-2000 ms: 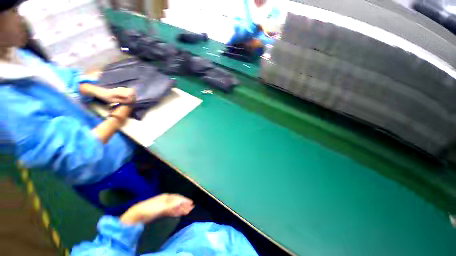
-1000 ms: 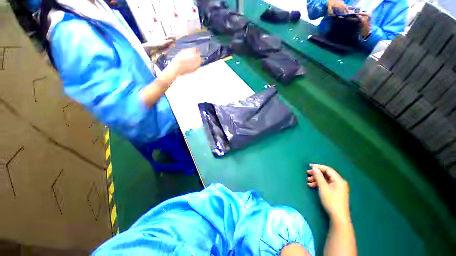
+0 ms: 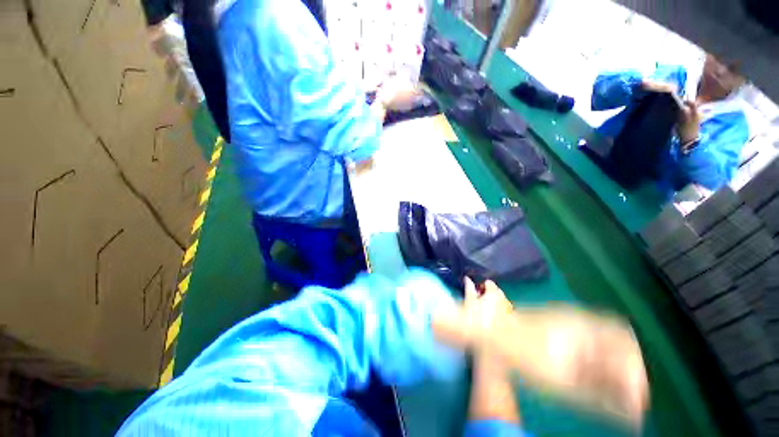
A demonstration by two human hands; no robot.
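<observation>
A dark glossy plastic bag (image 3: 487, 241) lies on the green bench (image 3: 418, 384), its far side near a pale board (image 3: 418, 175). My right hand (image 3: 489, 305) is at the bag's near edge, with dark plastic between thumb and fingers; its forearm comes up from the bottom. My left arm, in a blue sleeve, crosses over that forearm. My left hand (image 3: 589, 354) is strongly blurred to the right of it; its fingers and any content cannot be made out.
A person in a blue smock stands at the left by the board, near a blue stool (image 3: 307, 252). Dark parcels (image 3: 519, 158) lie along the line. Another person across holds a dark bag (image 3: 641, 141). Grey boxes (image 3: 717, 239) are stacked at right; brown cartons (image 3: 85, 188) at left.
My right hand has gone from the bare bench to the bag's near edge. My left arm has reached across to the right. The view has shifted, and the person across has raised a bag.
</observation>
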